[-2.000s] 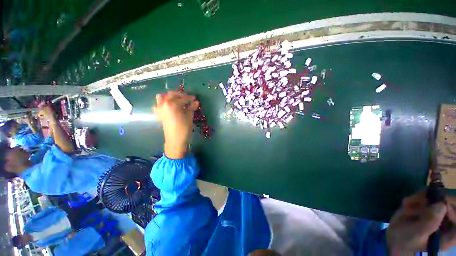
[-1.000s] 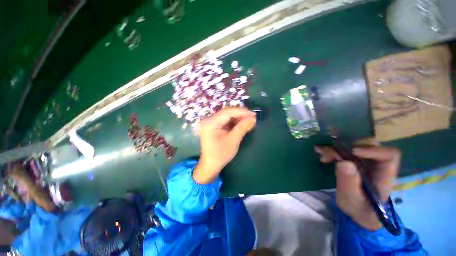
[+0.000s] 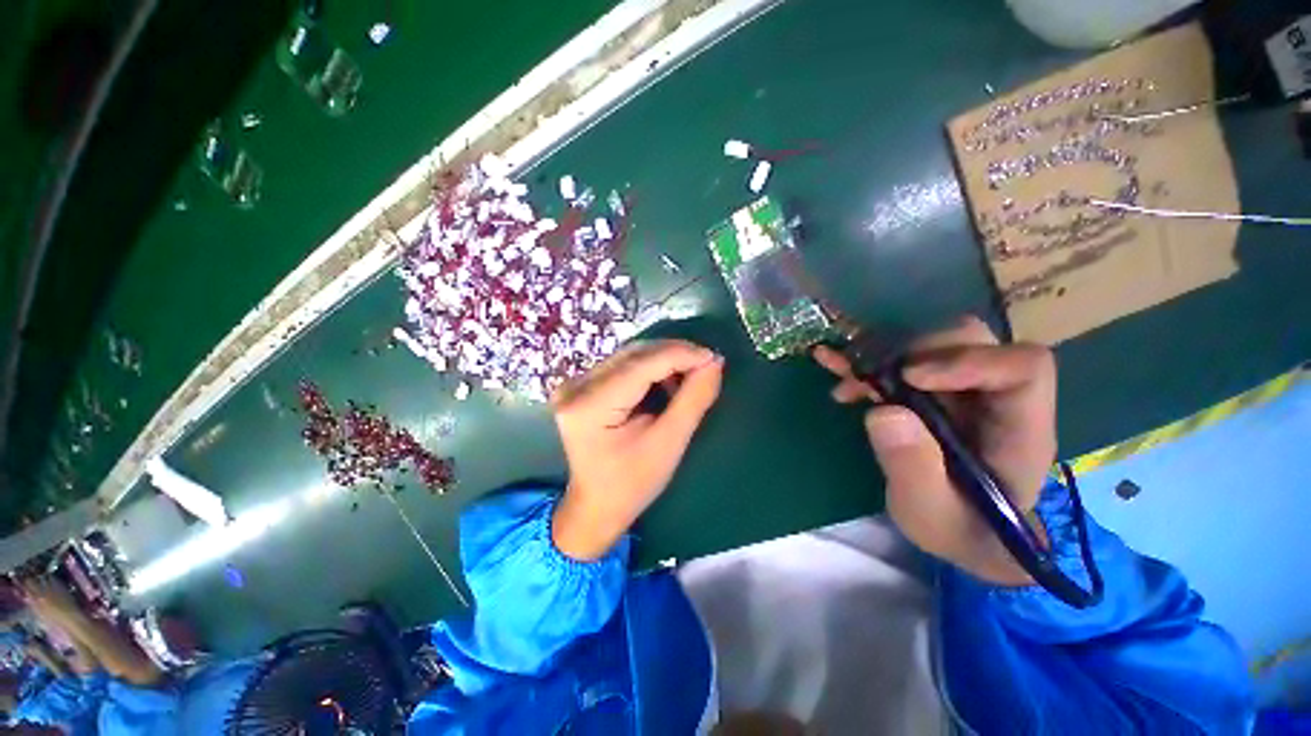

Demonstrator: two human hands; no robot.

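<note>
The green circuit board (image 3: 769,276) lies on the dark green mat. My right hand (image 3: 971,446) holds the black soldering iron (image 3: 942,424) like a pen, its front end at the board's lower right edge. My left hand (image 3: 633,439) is left of the board, thumb and index fingertips pinched together; whether a tiny part is between them cannot be told. The heap of small white components with red leads (image 3: 503,288) lies beyond my left hand. A smaller dark red heap (image 3: 371,443) lies further left.
The cardboard pad (image 3: 1100,187) at right bears rows of specks, with thin solder wire (image 3: 1193,213) over it. Two loose white components lie beyond the board. A pale rail (image 3: 309,273) borders the conveyor with boards. A whitish tub (image 3: 1086,12) is at the top edge. A black fan (image 3: 309,690) is lower left.
My left hand has come from the dark red heap to beside the board. My right hand has brought the iron from the cardboard side to the board. The view has shifted and turned.
</note>
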